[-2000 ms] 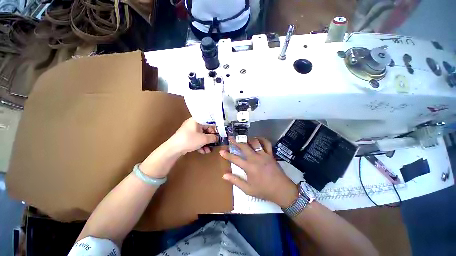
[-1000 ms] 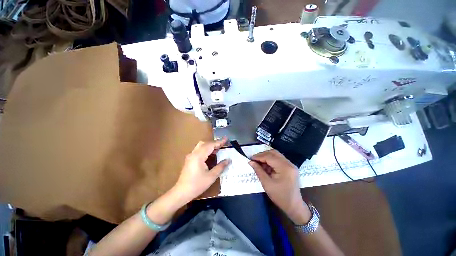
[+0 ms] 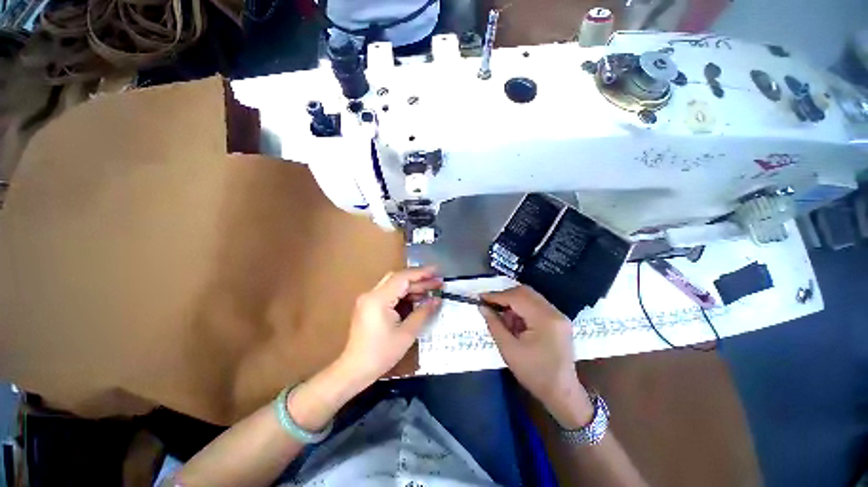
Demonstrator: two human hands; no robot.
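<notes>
My left hand [image 3: 385, 321] and my right hand [image 3: 523, 333] hold a small black care label [image 3: 459, 299] between their fingertips, stretched edge-on in front of the needle area. The left fingertips pinch its left end, the right fingertips its right end. A large brown garment panel [image 3: 171, 247] lies at the left, its right edge under my left hand. The presser foot [image 3: 422, 233] is behind my fingers, apart from them. Label stacks [image 3: 571, 252] with white print lie right of the needle.
The white sewing machine [image 3: 533, 152] spans the back. A pink tool [image 3: 683, 283], a thin black cord [image 3: 640, 309] and a black swatch [image 3: 743, 282] lie at the right. A brown piece [image 3: 657, 409] is below the table's front edge. Brown strips [image 3: 133, 33] are behind left; a person's torso shows behind.
My hands left the presser foot and came forward with a label between them. Over the last second my left fingers closed on the label's left end, and it now lies level.
</notes>
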